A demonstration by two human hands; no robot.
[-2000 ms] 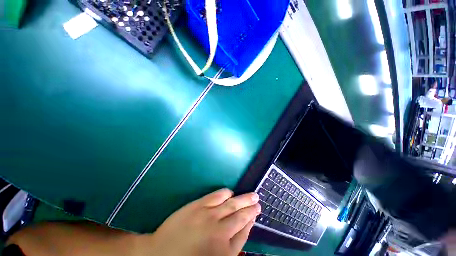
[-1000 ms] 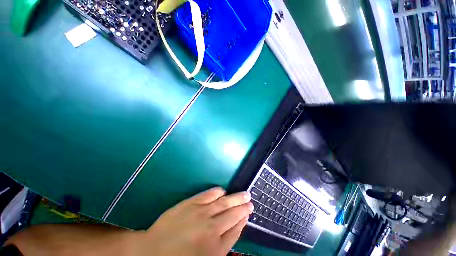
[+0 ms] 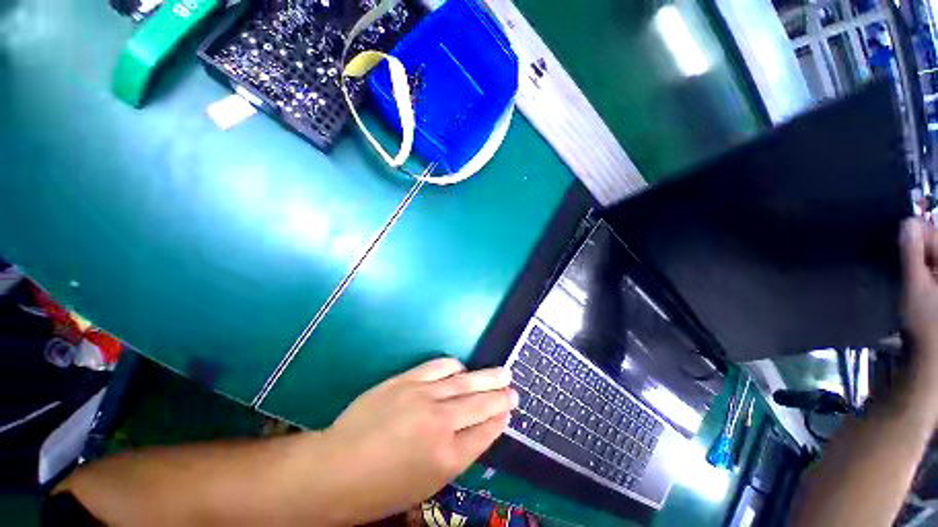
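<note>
A laptop lies open; its silver-edged keyboard (image 3: 586, 407) and a glossy black surface (image 3: 627, 314) beyond it face me. A large, flat, matt dark panel (image 3: 771, 232) stands raised and tilted over its far side; whether it is joined to the laptop is unclear. My left hand (image 3: 422, 427) has its fingertips together on the keyboard's left edge; its thumb is not clearly seen. My right hand (image 3: 921, 273), partly cut off by the right rim, holds the panel by its outer edge. A black mat (image 3: 530, 290) shows under the laptop.
A black parts tray (image 3: 293, 77) full of small shiny pieces, a green bar (image 3: 154, 62) and a white label (image 3: 231, 110) lie upper left. A blue box (image 3: 453, 88) with a whitish strip loop (image 3: 405, 113) is beside them. Light-blue handles (image 3: 722, 451) lie right of the keyboard.
The dark panel has come up into clear view, raised and tilted, with my right hand now visible at its edge. My left hand stays on the keyboard edge. The view has shifted.
</note>
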